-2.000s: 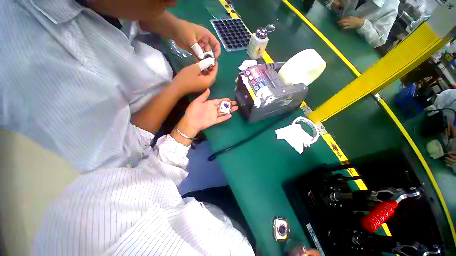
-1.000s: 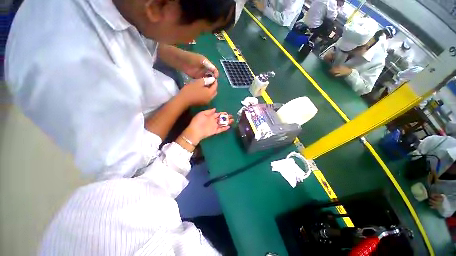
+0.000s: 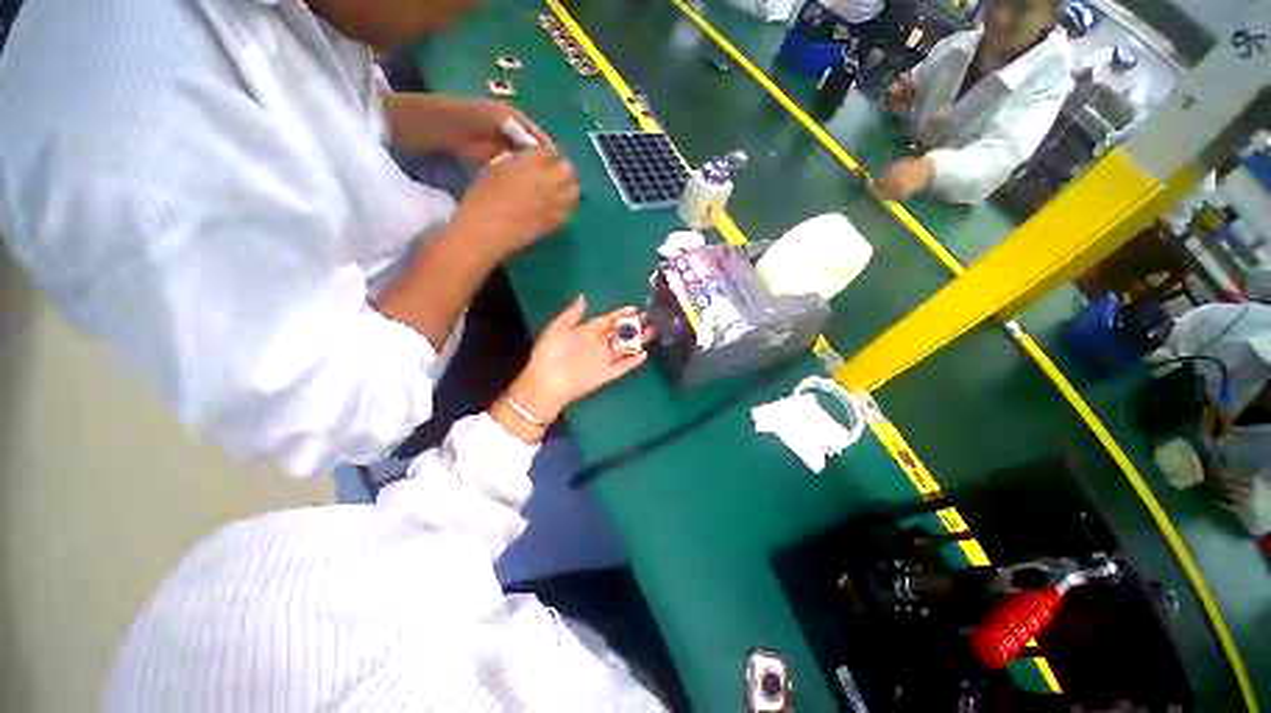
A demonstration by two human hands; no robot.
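My left hand [image 3: 579, 365] is palm up beside the tape dispenser, holding a small squarish module [image 3: 626, 334] with a dark round centre on its fingers. My right hand is not in view. Another similar module [image 3: 767, 683] lies on the green mat at the bottom edge, left of the fixture. The black clamping fixture [image 3: 892, 613] stands at the lower right, with a red ribbed clamp handle [image 3: 1016, 625] over it.
Tape dispenser [image 3: 746, 337], with a wide cream roll [image 3: 815, 259]; dispensing bottle [image 3: 705, 195]; black grid tray [image 3: 640, 169]; white wipe [image 3: 804, 426] and tape ring; power cable [image 3: 655, 442]. A yellow post [image 3: 997, 286] slants across. A neighbour's hands [image 3: 519, 195] work close by.
The view has shifted. The fingertips seen at the bottom edge two seconds ago are out of the picture. My left hand still holds the module palm up. The neighbour's hands have turned.
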